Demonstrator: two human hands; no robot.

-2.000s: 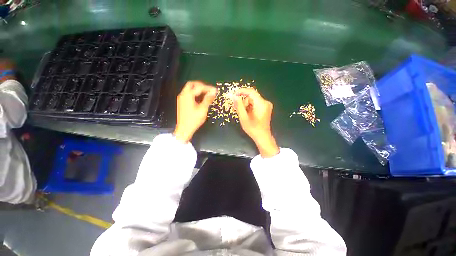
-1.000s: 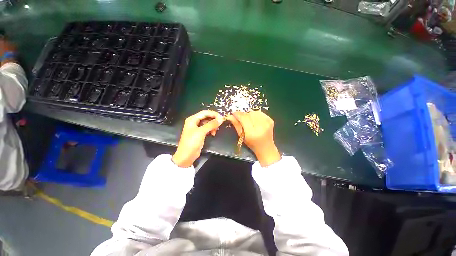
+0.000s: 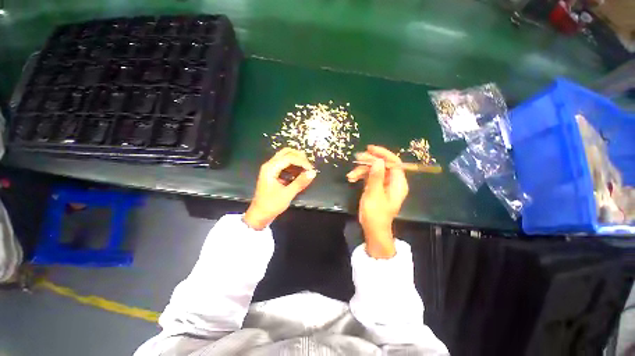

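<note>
My left hand [image 3: 277, 186] is closed around a small dark part, likely the black housing [image 3: 288, 174], which shows between thumb and fingers; its shape is mostly hidden. My right hand [image 3: 381, 184] holds gold-coloured tweezers [image 3: 419, 167] between thumb and fingers. Their broad end sticks out to the right and their thin tip points left towards my left hand, apart from it. A large scattered pile of small pale parts [image 3: 319, 132] lies on the green bench just beyond my hands. A smaller pile of small mixed parts [image 3: 420, 149] lies to the right, behind the tweezers.
Stacked black blister trays [image 3: 125, 87] stand at the left. Clear plastic bags [image 3: 480, 142] lie right of the small pile, beside a blue bin [image 3: 550, 163] holding pale items. A blue stool [image 3: 87, 226] is on the floor at left. A person's sleeve [image 3: 8, 243] shows at the left edge.
My hands were together at the pile's near edge and are now apart. My right hand has moved right, and the tweezers have turned from pointing steeply down to lying nearly level. The view has shifted.
</note>
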